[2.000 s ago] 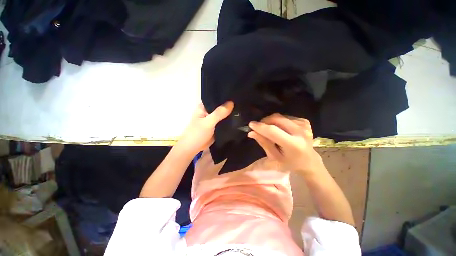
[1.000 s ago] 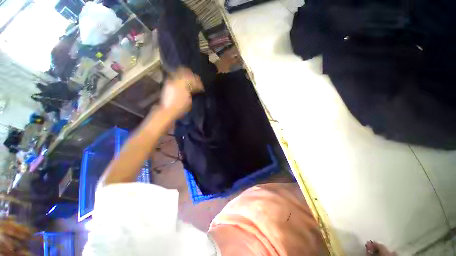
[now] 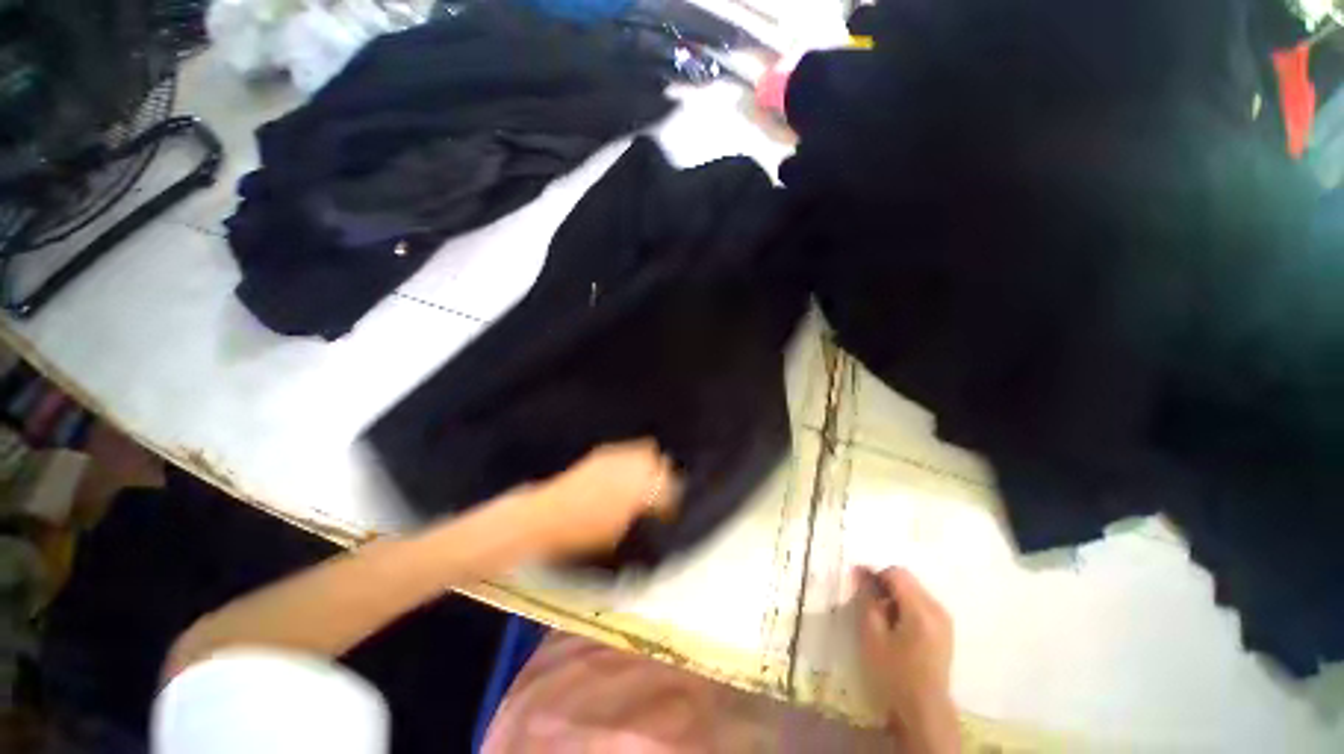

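Note:
A dark garment [image 3: 649, 324] lies spread over the middle of the white table, its lower edge blurred. My left hand [image 3: 634, 489], also blurred, reaches across from the left and is closed on the garment near its lower end. My right hand [image 3: 907, 641] rests low on the table, right of the garment and apart from it. A small dark tool [image 3: 883, 595] shows at its fingertips, mostly hidden; its blades cannot be made out.
Another dark garment [image 3: 428, 162] with a gold button lies at the back left. A big dark heap [image 3: 1032, 251] covers the right. A black fan [image 3: 89, 133] stands far left. Dark cloth [image 3: 177, 589] lies below the table's worn edge [image 3: 280, 508].
The view has swung from the floor crates back to the table. My left hand has moved from beside the low dark pile onto the table with a garment. My right hand has come into fuller view.

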